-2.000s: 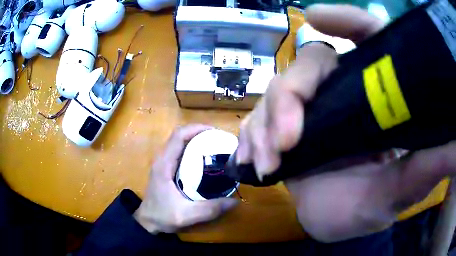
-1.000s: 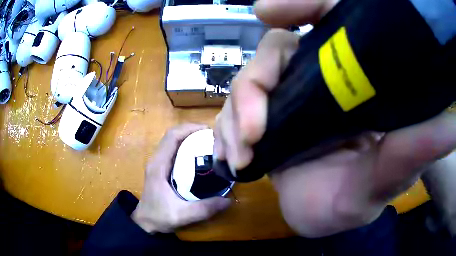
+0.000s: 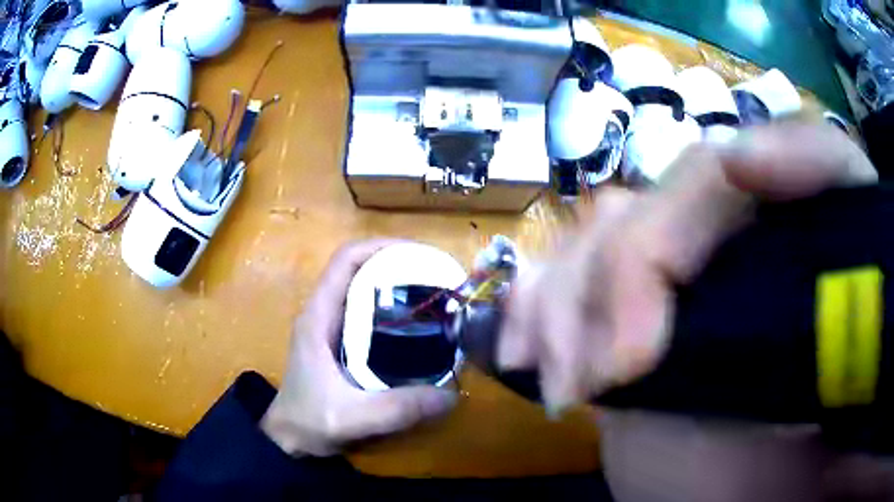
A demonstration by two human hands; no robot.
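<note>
My left hand (image 3: 328, 363) is closed around a white rounded camera shell (image 3: 363, 304) near the bench's front edge. The shell's open, dark interior faces up, with thin red leads running out of its right side. My right hand (image 3: 608, 294), blurred, holds the black electric screwdriver (image 3: 745, 294) with a yellow label. The screwdriver's nose is at the shell's right rim; its bit is not visible, so contact cannot be told. Coloured wires with a pale connector end (image 3: 497, 257) show just above the nose.
A silver-grey screw feeder (image 3: 456, 59) stands behind the hands. An open camera housing (image 3: 162, 235) with loose leads lies at left, below piled white camera units (image 3: 152, 98). Several white part-assembled units (image 3: 657, 137) sit at right, beside a green surface (image 3: 725, 25).
The screwdriver and my right hand have moved right and lower, tilting flatter, uncovering the wires and the units at right. My left hand still holds the shell. The view has shifted slightly.
</note>
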